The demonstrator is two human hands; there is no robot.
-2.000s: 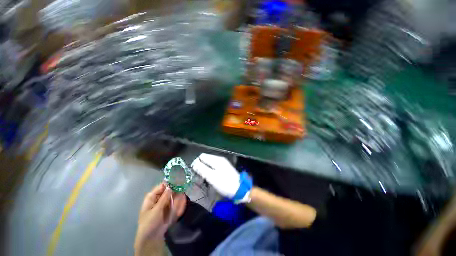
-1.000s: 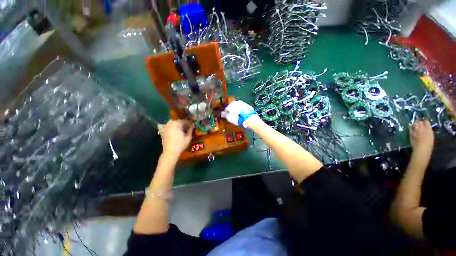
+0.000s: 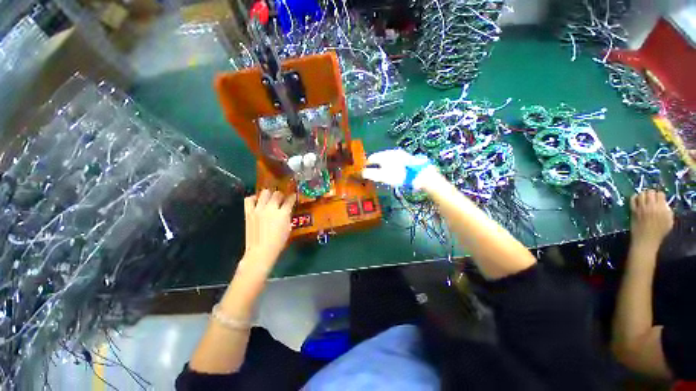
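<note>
The orange lever press fixture (image 3: 336,213) stands on the green bench in front of me. A green ring part (image 3: 314,187) sits in it below two silvery-white press heads (image 3: 301,162). My left hand (image 3: 269,220), bare, lies at the base's front left edge, fingertips by the ring's left side; I cannot tell if they hold anything. My right hand (image 3: 389,168), in a white glove with a blue band, is just right of the press with fingers extended and nothing seen in it. The dark lever (image 3: 284,95) with a red grip (image 3: 259,12) points up.
Green ring parts (image 3: 496,162) with dark leads lie right of the press, with another group (image 3: 563,145) further right. A grey wire heap (image 3: 91,206) is at left, wire bundles (image 3: 458,38) behind. Another person's hand (image 3: 651,216) is at the right edge, near a red tray (image 3: 671,53).
The ring, held up in my left hand two seconds ago, now appears in the press. Since one second ago, my right hand has moved right, away from the press, and my left fingers have drawn back slightly.
</note>
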